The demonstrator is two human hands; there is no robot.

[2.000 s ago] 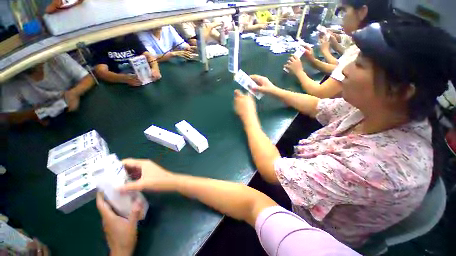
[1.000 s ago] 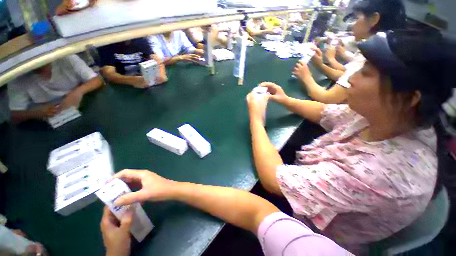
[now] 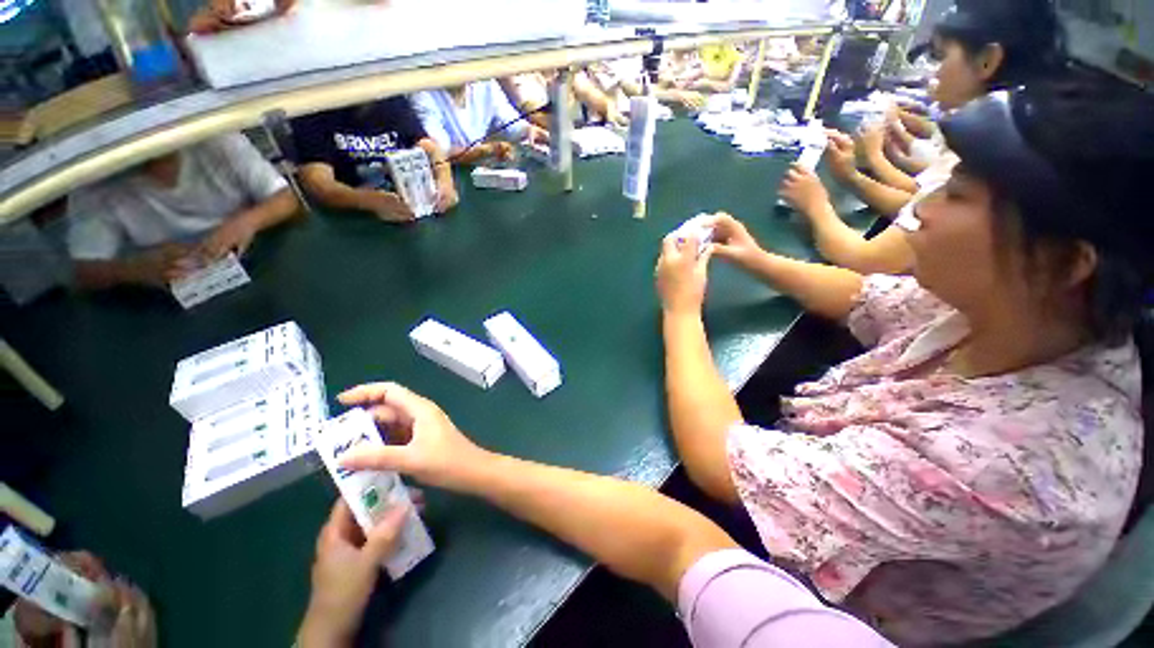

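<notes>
A slim white carton (image 3: 395,534) with small dark print and a green mark is held upright and tilted between both my hands. My right hand (image 3: 424,437) grips its upper end, thumb across the face. My left hand (image 3: 348,570) holds its lower part from the near side. Just left, a row of white cartons (image 3: 253,437) lies side by side in two adjoining blocks on the dark green table. Two single cartons lie beyond my right hand, the left one (image 3: 453,351) and the right one (image 3: 524,353), close together at an angle.
A person in a floral shirt (image 3: 974,443) sits at my right, hands on a carton. Other people sit across the table, several holding cartons. A shelf with a cream tube (image 3: 380,79) runs overhead. Another person's hand (image 3: 120,614) holds a carton (image 3: 44,576) at lower left.
The carton in my hands has turned so its printed face with the green mark shows. The whole view has shifted, so the table things appear farther right. A carton now lies before the far workers.
</notes>
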